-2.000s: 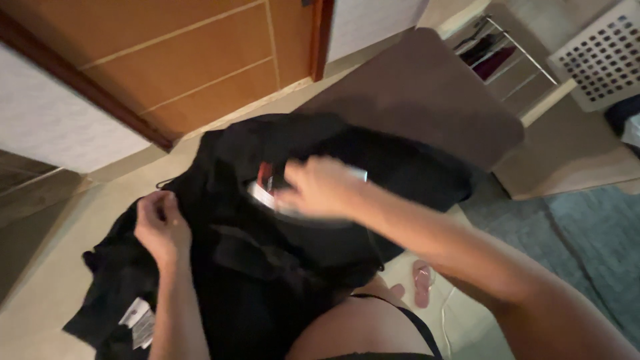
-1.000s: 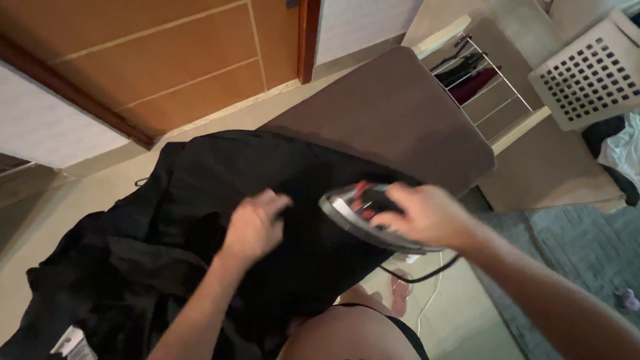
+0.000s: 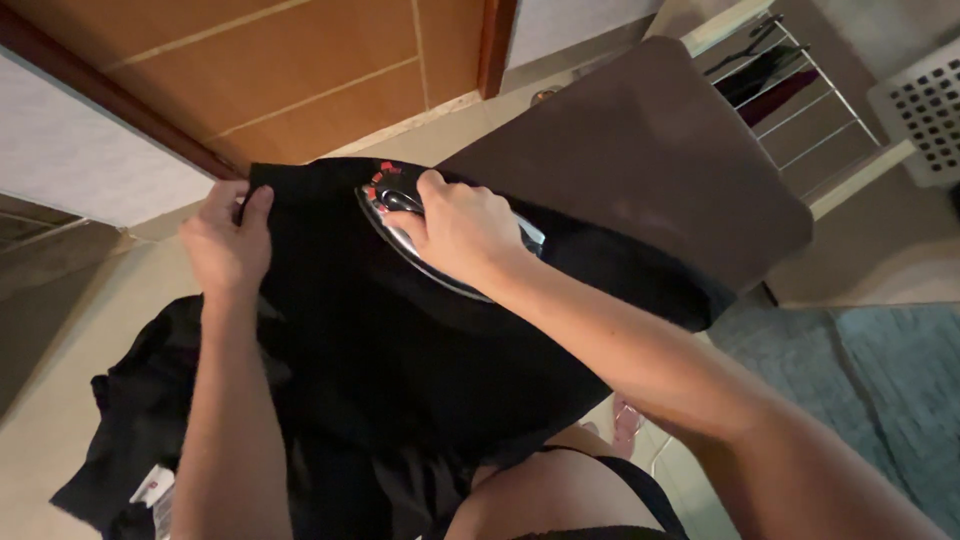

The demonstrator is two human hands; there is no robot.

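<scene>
A black garment (image 3: 420, 360) is spread over a brown padded ironing board (image 3: 637, 150), and much of it hangs off the near and left sides. My right hand (image 3: 472, 225) grips the handle of a clothes iron (image 3: 405, 217) with red marks and a metal soleplate edge; the iron lies on the cloth. At the garment's upper left corner, my left hand (image 3: 229, 232) pinches its edge between thumb and fingers. White tags (image 3: 154, 487) show on the garment's lower left part, beside my left forearm.
A wooden door (image 3: 300, 75) stands beyond the board. At the upper right are a wire rack (image 3: 810, 105) with hangers and dark cloth, and a perforated plastic basket (image 3: 930, 120). A grey-blue rug (image 3: 862, 382) covers the floor at right. A pink sandal (image 3: 626, 424) is below.
From one second ago, the iron in my right hand has moved left across the cloth. My left hand has moved from the cloth's middle to its upper left corner and taken hold there.
</scene>
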